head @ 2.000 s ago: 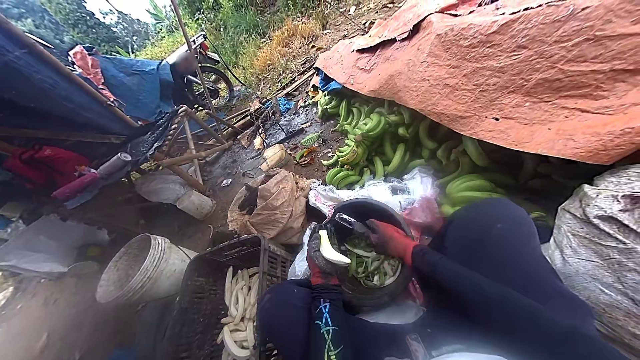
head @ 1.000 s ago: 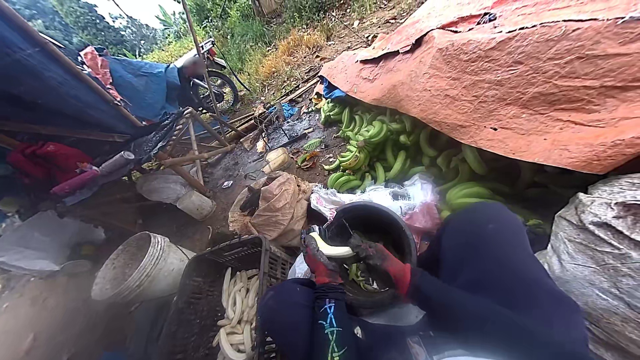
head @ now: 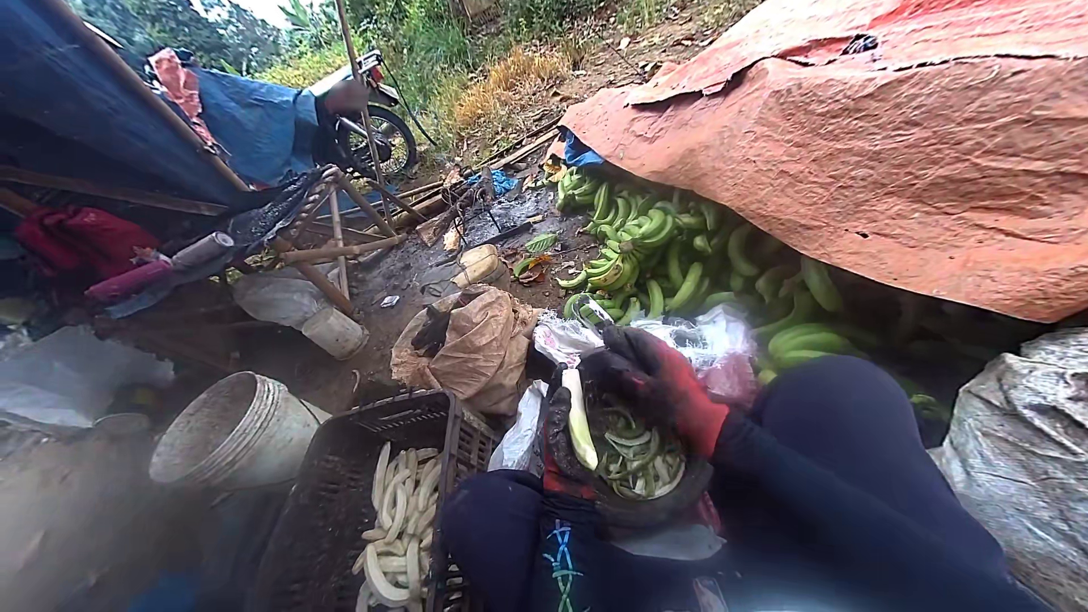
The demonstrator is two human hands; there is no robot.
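My left hand, in a dark and red glove, holds a mostly peeled green banana upright over a dark bucket between my legs. Green peels fill the bucket's inside. My right hand, gloved in red and black, is just right of the banana, above the bucket. Its fingers are closed around a peeler-like tool whose end sticks up; its exact kind is unclear. Peeled bananas lie in a black plastic crate at my left.
Green bananas are heaped under an orange tarp ahead and right. A brown sack stands beyond the crate, a dirty white bucket left of it. A pale sack is at far right. A motorcycle stands behind.
The banana has gone from lying nearly level to upright in my left hand. My right hand has risen from low in the bucket to above it, and the tool's end now shows.
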